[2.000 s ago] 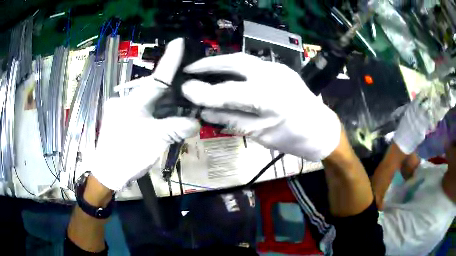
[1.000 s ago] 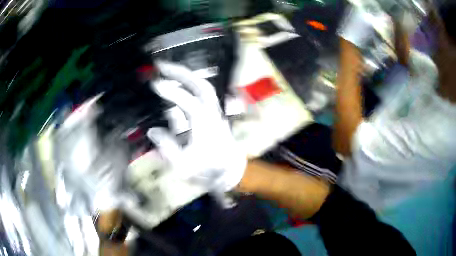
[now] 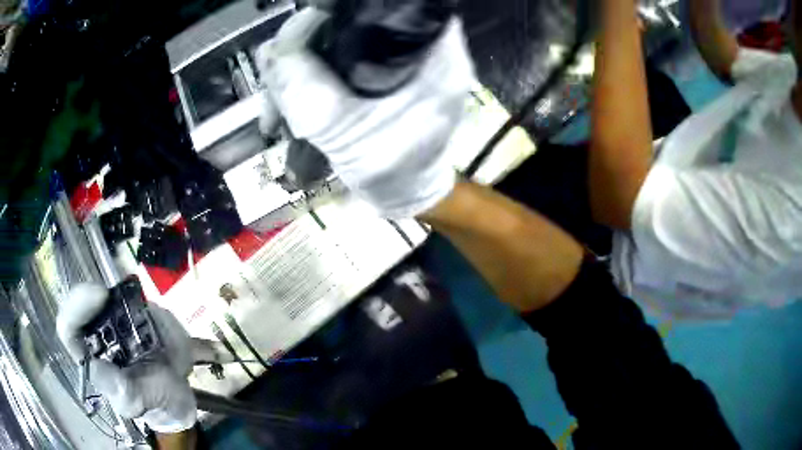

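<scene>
My left hand, in a white knit glove, is at the lower left and holds a palm-sized black plastic housing with recesses facing up. My right hand, also gloved, is at the upper middle, closed around a thick black cylinder that looks like the electric screwdriver. Its tip is not clear. A black cord runs beside the right hand.
A grey-white box with an open dark tray stands left of my right hand. A pile of black parts lies near a printed sheet. Metal strips lie far left. A coworker's arm and white-clad body are at the right.
The view has swung to the right. My hands, together on a dark part two seconds ago, are now apart. My right hand, open one second ago, is now closed around the black tool.
</scene>
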